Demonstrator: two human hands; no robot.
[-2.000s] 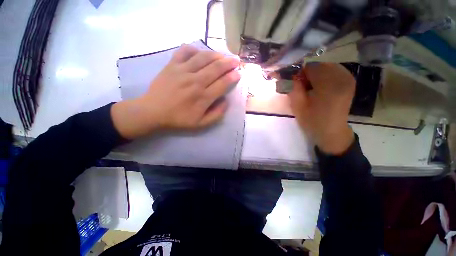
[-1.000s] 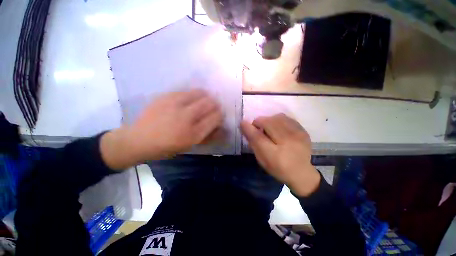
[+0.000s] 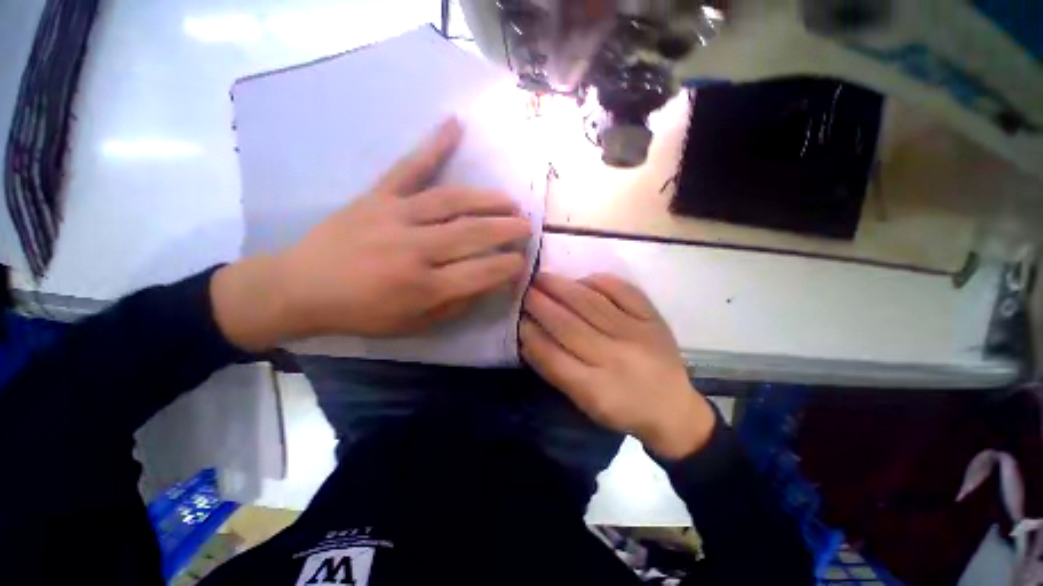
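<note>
A pale fabric panel (image 3: 332, 149) with a thin dark edge lies on the white table, its upper right part under the bright lamp at the sewing machine's needle area (image 3: 538, 101). My left hand (image 3: 400, 258) lies flat on the panel, fingers spread towards its right edge. My right hand (image 3: 606, 349) is at the panel's lower right edge, its fingertips on the dark seam edge; part of the edge is hidden by the fingers. Whether the fingers pinch the cloth or only press it is hard to tell. The needle is lost in glare.
A black fabric square (image 3: 778, 155) lies on the tan board (image 3: 915, 218) right of the needle area. Dark-edged stacked panels (image 3: 46, 137) lie at far left. Below the table edge (image 3: 823, 369) are a pale panel (image 3: 223, 429), a blue crate (image 3: 189, 521) and maroon cloth (image 3: 892, 458).
My right hand has come from beside the needle down to the panel's lower right edge. My left hand moved down the panel, then spread its fingers near the edge. The black square is uncovered.
</note>
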